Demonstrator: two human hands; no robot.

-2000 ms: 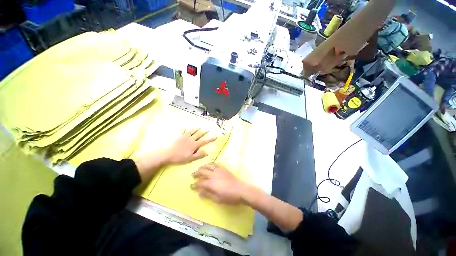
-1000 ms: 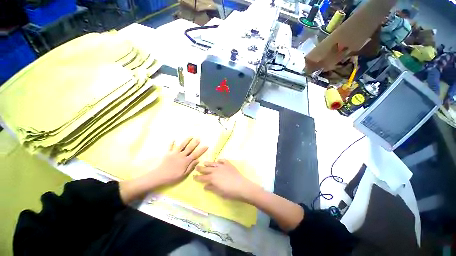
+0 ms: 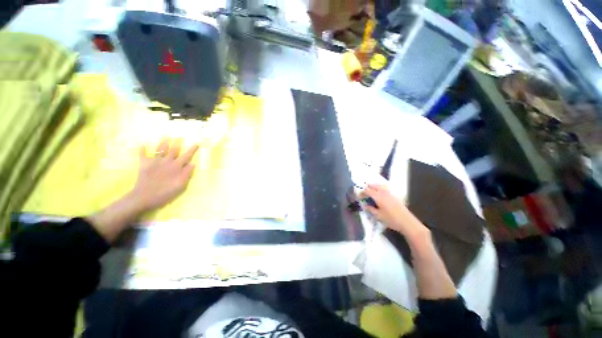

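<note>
A yellow fabric panel (image 3: 231, 191) lies flat on the table, overexposed in the middle, with a white sheet (image 3: 290, 165) showing under its right side. My left hand (image 3: 162, 178) lies open and flat on the panel, below the sewing head (image 3: 175, 63). My right hand (image 3: 381, 206) is off the panel, over the table at right. Its fingers are bent together at a small dark object (image 3: 354, 198), perhaps thread snips; blur hides whether they grip it. Dark brown fabric pieces (image 3: 442, 211) lie just right of my right hand on a white covering sheet (image 3: 478, 280).
A stack of yellow panels (image 3: 33, 112) stands at left. A dark metal bed plate (image 3: 323, 158) lies between panel and right hand. A tilted control screen (image 3: 426, 63) and a yellow thread cone (image 3: 352, 66) are at upper right. The table's front edge is near the wearer.
The view has swung right and closer. My right hand has left the panel and moved right, to the small dark object. My left hand stays flat on the panel.
</note>
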